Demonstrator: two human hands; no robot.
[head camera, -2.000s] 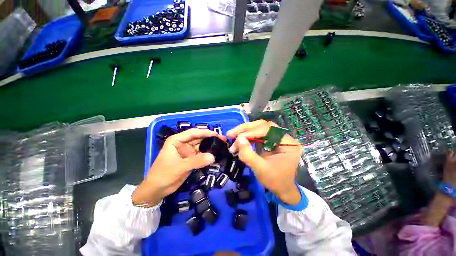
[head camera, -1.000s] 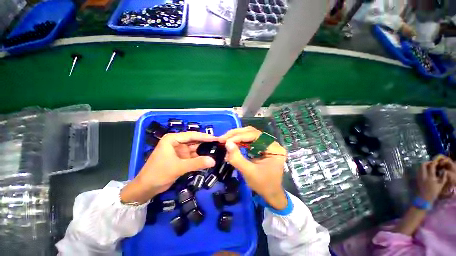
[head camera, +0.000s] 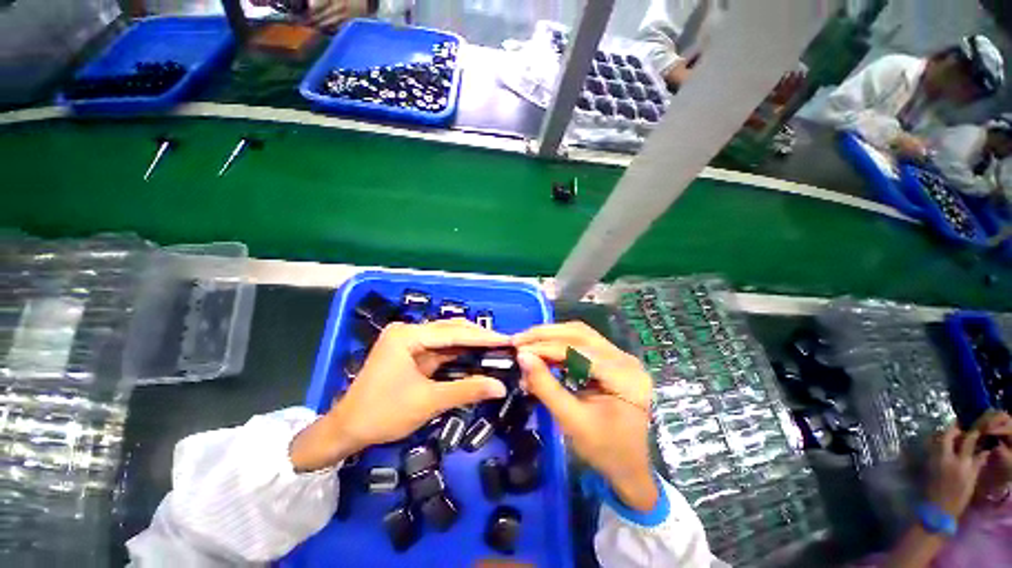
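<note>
My left hand (head camera: 405, 381) holds a black housing (head camera: 479, 364) over the blue parts tray, fingers closed around it. My right hand (head camera: 594, 402) touches the housing's right end with thumb and fingertip. A green circuit board (head camera: 577, 366) sticks up beside my right fingers, seen at a steep angle. The lead wires are mostly hidden by my fingers. The blue tray (head camera: 546, 544) below holds many loose black housings (head camera: 424, 484). My right wrist has a blue band.
Clear blister trays (head camera: 67, 411) and a clear plastic box (head camera: 211, 322) are at left. A blister tray of green boards (head camera: 721, 411) is at right. A green conveyor (head camera: 377, 200) runs beyond, with a grey post (head camera: 655, 166). A neighbour's hands (head camera: 960, 472) show at lower right.
The view has shifted and shows more beyond the belt. The circuit board has turned from face-on to nearly edge-on beside my right fingers. A black part now shows on the belt left of the post.
</note>
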